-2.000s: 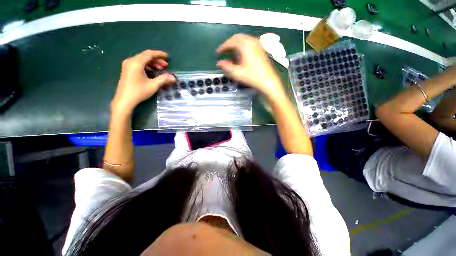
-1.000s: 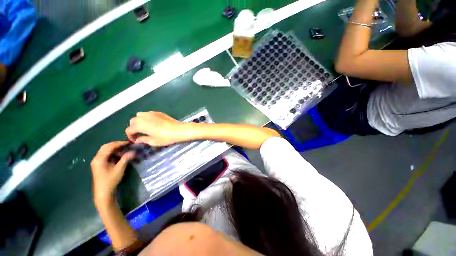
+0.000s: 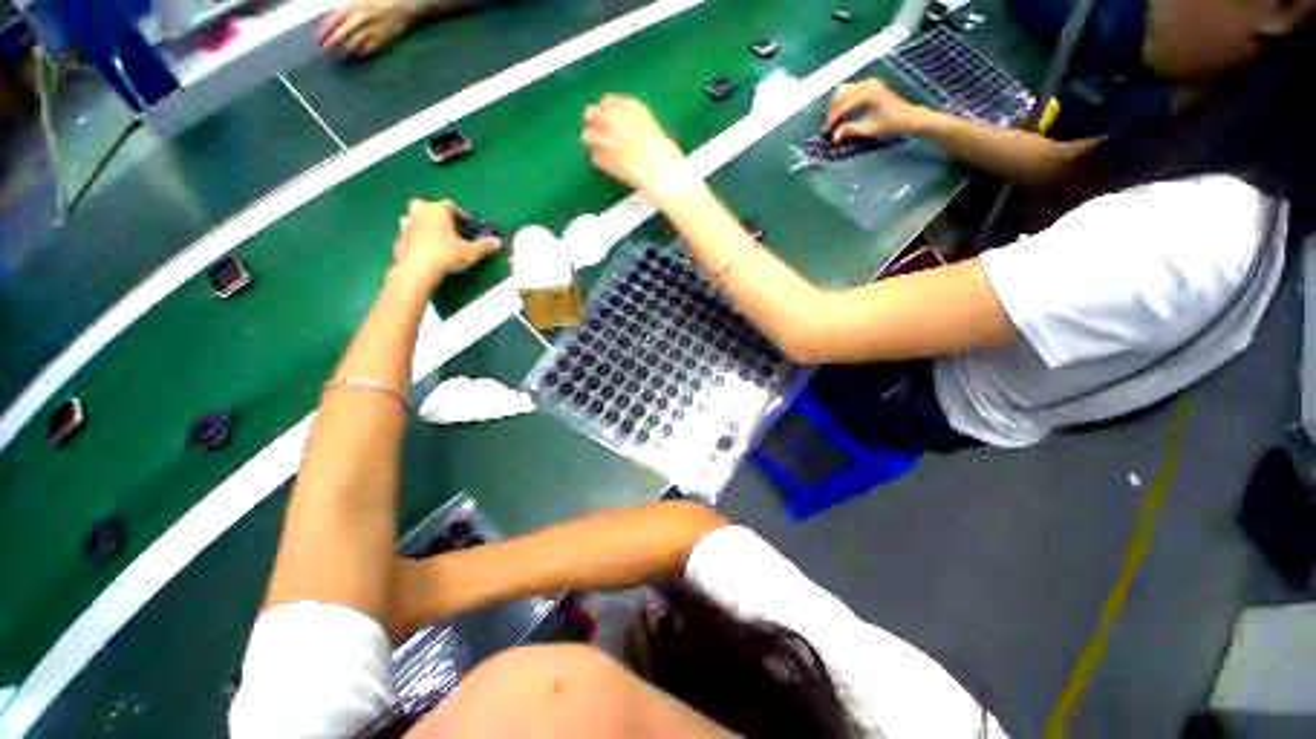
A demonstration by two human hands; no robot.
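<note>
My left hand [image 3: 440, 241] reaches out over the green conveyor belt, with its thumb and fingers around a small black unit [image 3: 474, 227]. My right forearm runs left below it and passes behind my left arm; my right hand is hidden there. The small sticker sheet [image 3: 448, 534] lies on the bench partly covered by my arms, with a few black dots showing at its far corner. The large sticker sheet [image 3: 664, 354], with a grid of black dots, lies to the right. A crumpled white cloth [image 3: 474, 400] lies between the sheets.
Several units stand on the belt, one at left [image 3: 228, 276]. A yellowish, white-topped bottle [image 3: 549, 300] stands beyond the large sheet, by a round white cap [image 3: 585, 240]. A neighbour's arm [image 3: 866, 311] crosses the large sheet's right edge. Another person's hand [image 3: 368, 25] is across the belt.
The view has turned and shifted right. My left hand has moved from the small sheet out over the belt with a unit. My right hand has gone behind my left arm. The neighbour's hand now reaches over the belt.
</note>
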